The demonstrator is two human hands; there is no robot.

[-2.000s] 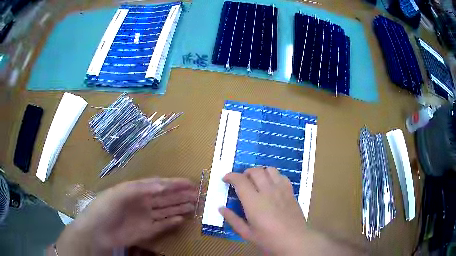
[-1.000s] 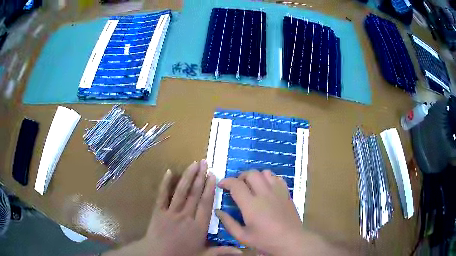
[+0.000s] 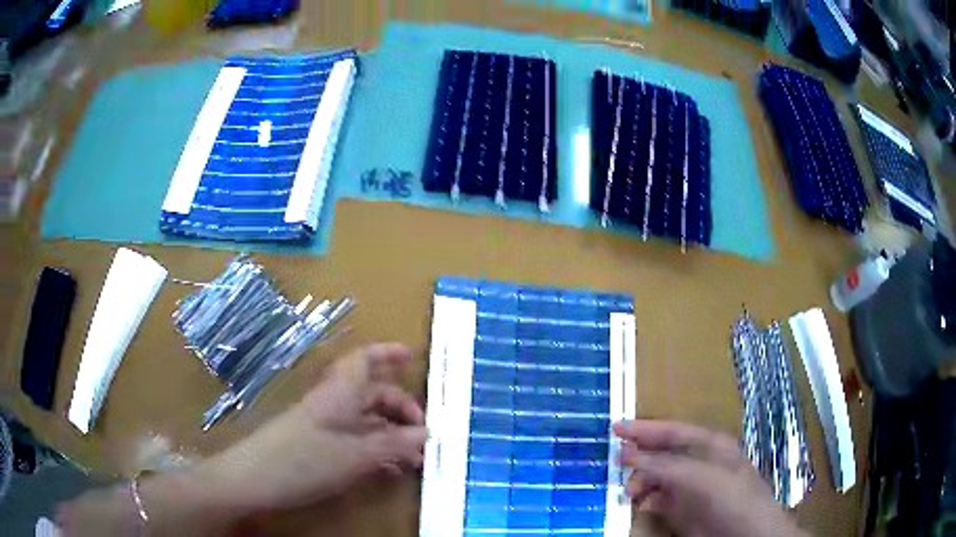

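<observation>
A blue solar cell panel (image 3: pixel 540 399) with pale cross lines lies before me, its near end cut off by the frame's bottom. A wide white strip (image 3: pixel 449 393) runs along its left edge and a narrower white strip (image 3: pixel 623 367) along its right edge. My left hand (image 3: pixel 367 409) is at the left edge, fingertips touching or very near the white strip. My right hand (image 3: pixel 687 472) holds the right edge between thumb and fingers. Whether the left fingers grip the edge is hard to tell.
Loose silver ribbons (image 3: pixel 246 330), a white strip stack (image 3: pixel 115 336) and a black bar (image 3: pixel 47 336) lie left. Parallel ribbons (image 3: pixel 770 409), white strips (image 3: pixel 825 399) and a bottle (image 3: pixel 862 281) are right. A finished stack (image 3: pixel 262 147) and dark cell stacks (image 3: pixel 493 126) sit on the mat behind.
My right hand has moved off the panel's face to its right edge. My left hand has come to the left edge. The view has shifted, and the panel appears brighter and its surface uncovered.
</observation>
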